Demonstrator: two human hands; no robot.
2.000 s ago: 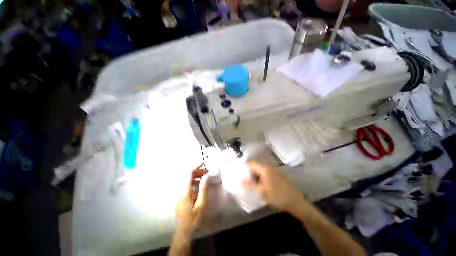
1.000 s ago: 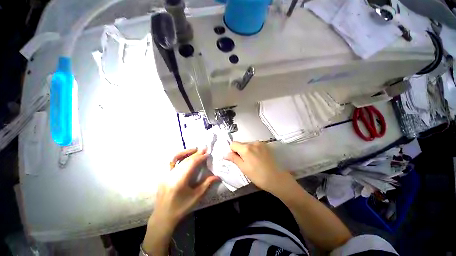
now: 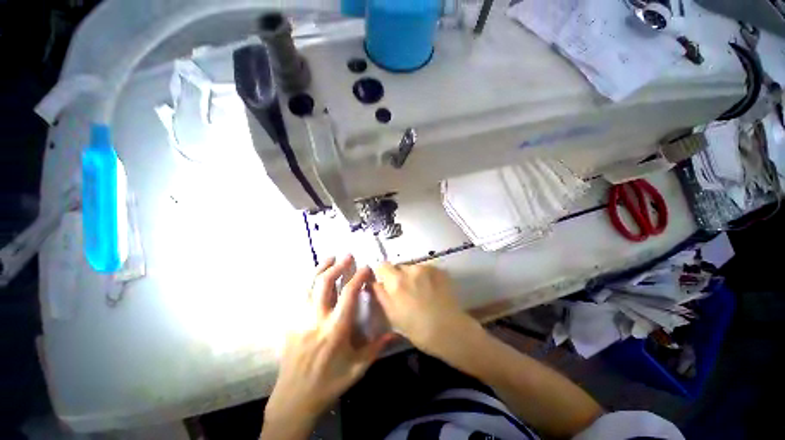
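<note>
A small white fabric piece (image 3: 368,311) lies mostly hidden under my hands, just in front of the presser foot and needle (image 3: 377,218). My left hand (image 3: 331,331) holds it from the left, fingertips near the foot. My right hand (image 3: 417,305) holds it from the right, with its fingertips close to those of my left hand. The off-white sewing machine head (image 3: 482,129) stands over the work. A neat stack of white cut pieces (image 3: 499,206) lies under the machine arm.
Red-handled scissors (image 3: 637,210) lie right of the stack. A blue bottle-shaped item (image 3: 101,210) and pale strips are at the left. A blue cap (image 3: 401,33) and white papers (image 3: 594,47) sit on the machine. Offcuts (image 3: 633,301) fill a dark blue bin (image 3: 701,348) lower right.
The view has tilted down and moved closer. Since one second ago, both hands have drawn nearer each other and cover more of the piece, which sits nearer the table's front edge.
</note>
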